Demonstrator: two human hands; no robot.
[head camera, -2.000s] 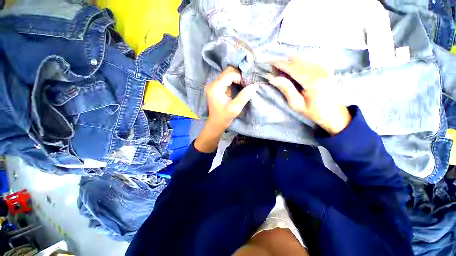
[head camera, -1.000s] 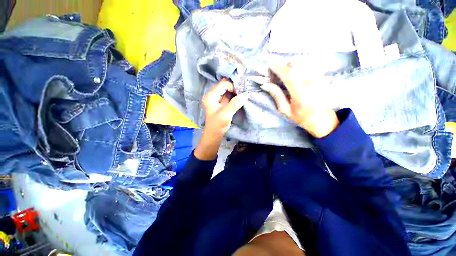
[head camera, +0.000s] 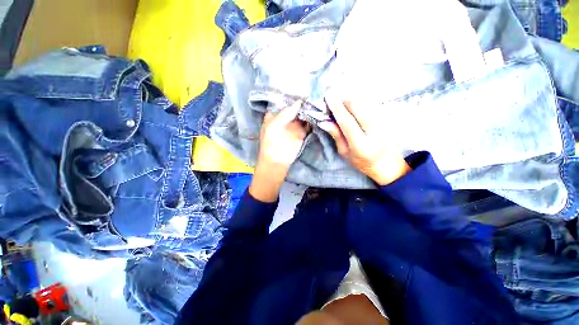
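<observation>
A denim jacket (head camera: 482, 127) lies with its pale grey-blue inside up in front of me. A white pocket bag (head camera: 397, 47) and a small white label (head camera: 493, 58) show on it. My left hand (head camera: 281, 139) grips a bunched, seamed part of the jacket between thumb and fingers. My right hand (head camera: 363, 143) is close beside it, with its fingertips at the same bunched seam. Whether a small tool is in the right palm cannot be seen.
A heap of darker blue denim jackets (head camera: 136, 184) lies at the left. The yellow tabletop (head camera: 184, 47) shows behind it. More denim (head camera: 539, 254) hangs or lies at the lower right. A red object (head camera: 52, 298) is on the pale floor at the lower left.
My right hand has moved left and closer to my left hand at the seam. My left hand has turned slightly over the bunched cloth. The whole view has shifted a little.
</observation>
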